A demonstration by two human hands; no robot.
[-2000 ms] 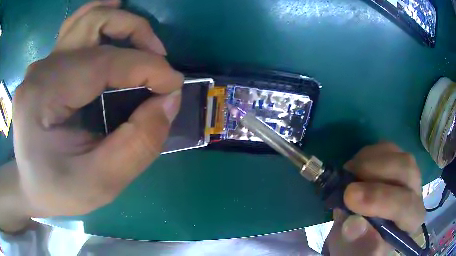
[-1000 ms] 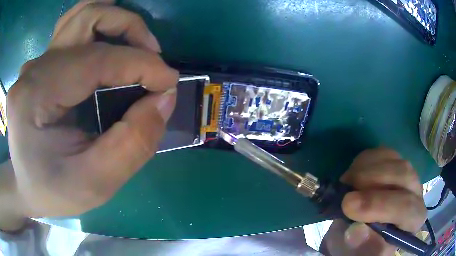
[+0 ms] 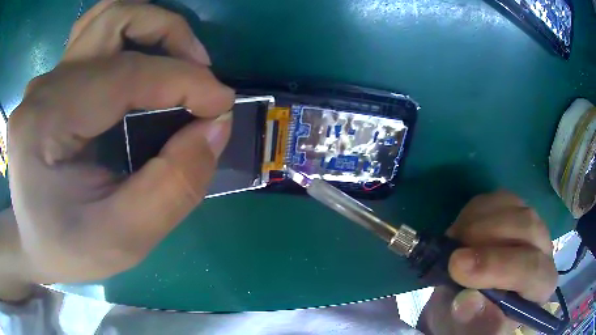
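Observation:
A phone housing (image 3: 392, 103) lies on the green mat with a silvery-blue circuit board (image 3: 320, 141) at its right half. A black LCD screen (image 3: 243, 147) with a pale frame is at its left. The orange flex cable (image 3: 280, 137) joins screen and board edge. My left hand (image 3: 131, 144) is over the screen, thumb and forefinger tips together; whether anything thin is between them is unclear. My right hand (image 3: 500, 255) is shut on the black handle of the soldering iron (image 3: 353, 212). Its tip is at the lower end of the flex cable.
A round cream-yellow ring-like item (image 3: 575, 160) stands at the right edge. Part of another dark unit (image 3: 539, 19) with a silvery board shows at the top right. Part of a black item and a cord are at the lower right. The mat's curved front edge runs along the bottom.
The iron tip has moved down and left from the board's upper left part to the cable's lower end, staying there since a second ago. My left hand and the screen have shifted slightly left.

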